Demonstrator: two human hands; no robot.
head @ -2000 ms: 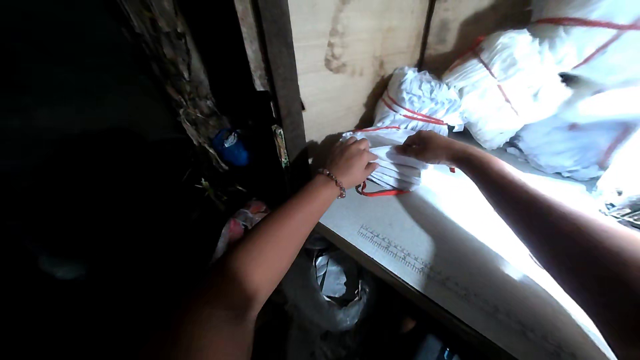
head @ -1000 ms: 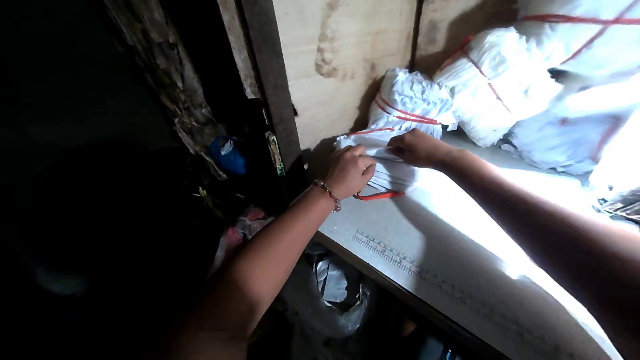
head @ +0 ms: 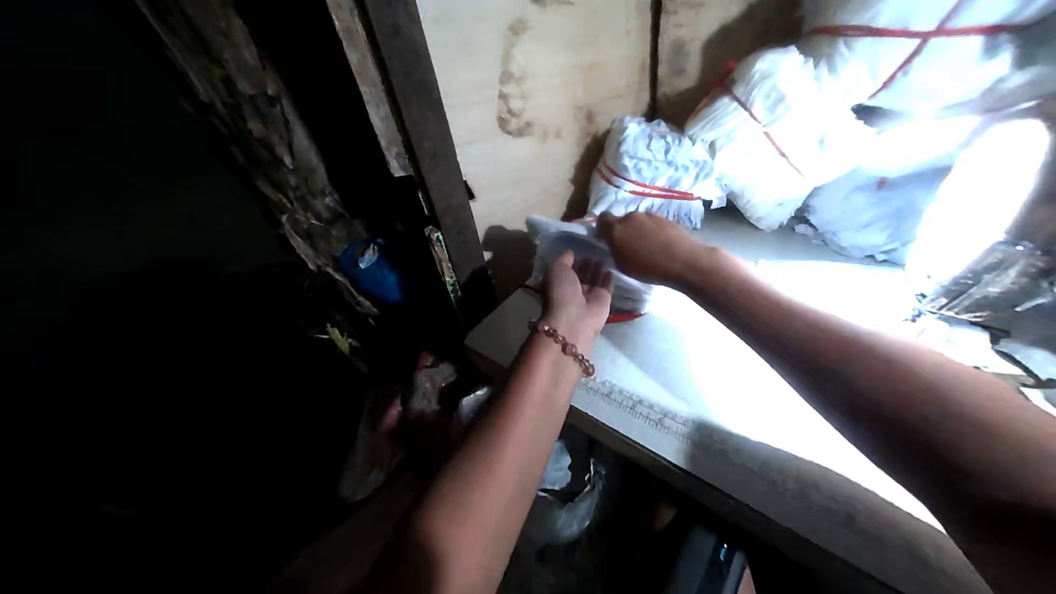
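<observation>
A stack of thin white sheets, paper or cloth (head: 631,293), lies at the table's left corner, with a red strip showing at its lower edge. My left hand (head: 580,289), a beaded bracelet at its wrist, is at the stack's near side with palm turned up and fingers apart; its fingertips are by a raised sheet. My right hand (head: 648,247) has its fingers curled on the stack's upper edge, pinching the white sheet. Just behind stands a white bundle (head: 652,169) tied with red string.
Larger white bundles (head: 775,136) tied in red line the plywood wall (head: 553,82). Ruler-like markings run along the front edge of the table (head: 660,412). A dark wooden post (head: 429,132) rises at the left, near a blue object (head: 373,268). A plastic bag (head: 569,507) is below the table.
My left hand has turned from palm down on the stack to palm up with its fingers apart. A sheet now stands raised above it. My right hand stays at the stack's upper edge.
</observation>
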